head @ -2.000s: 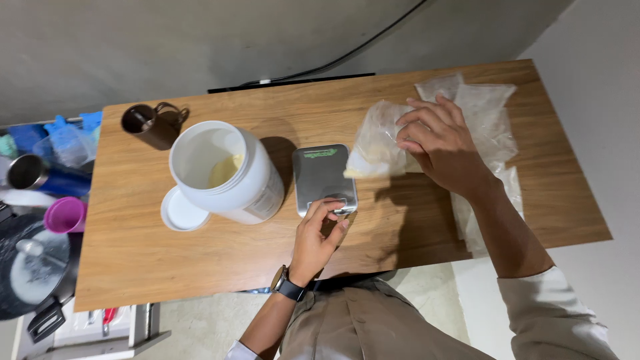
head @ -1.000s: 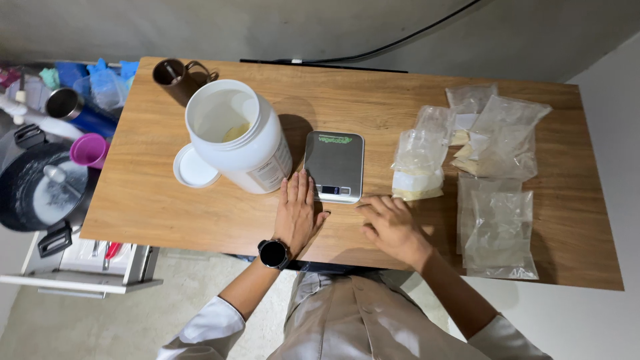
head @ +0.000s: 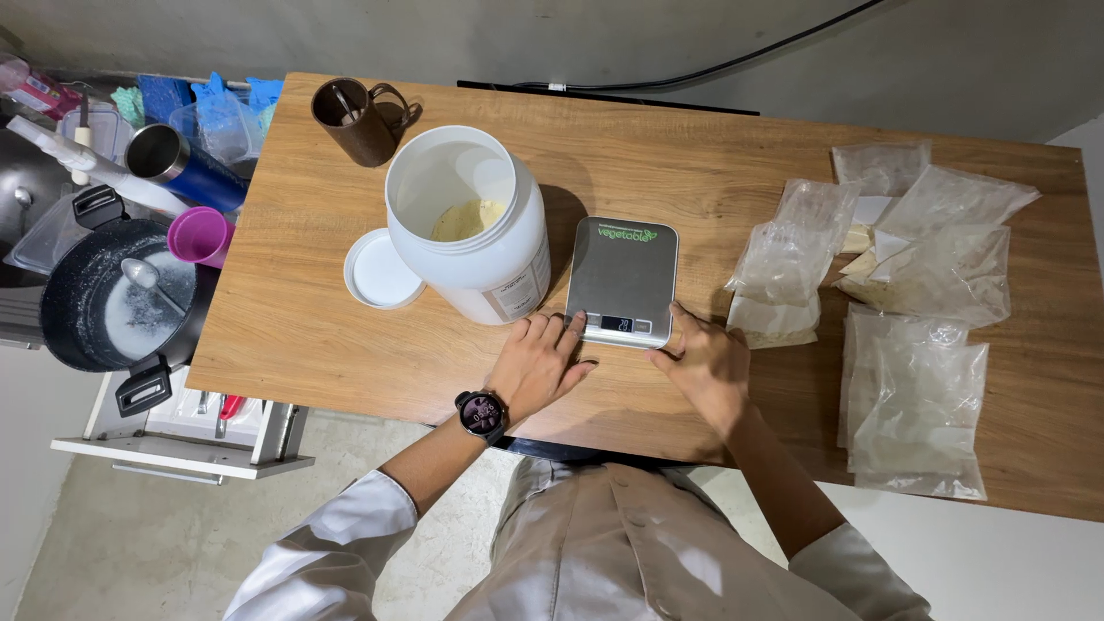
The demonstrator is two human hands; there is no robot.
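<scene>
A digital kitchen scale [head: 624, 276] with a steel top and lit display lies on the wooden table. My left hand [head: 536, 362], below a black wristwatch [head: 480, 415], has a fingertip on the scale's lower left corner. My right hand [head: 709, 358] touches its lower right edge with thumb and finger apart. Left of the scale stands an open white plastic tub [head: 470, 228] with pale powder [head: 468, 220] inside; its white lid [head: 384, 269] lies beside it. To the right, a clear plastic bag [head: 780, 259] of pale powder lies near other bags [head: 936, 250].
A brown mug [head: 355, 129] with a spoon stands at the back left. Empty-looking clear bags [head: 918, 401] lie at the front right. Beyond the left edge are a dark pot [head: 121, 297], a pink cup [head: 199, 235], a blue tumbler [head: 203, 177] and a pulled-out drawer [head: 185, 448].
My right hand has let go of the powder bag, which now lies on the table, and has moved left to the scale. My left hand stays by the scale's front edge.
</scene>
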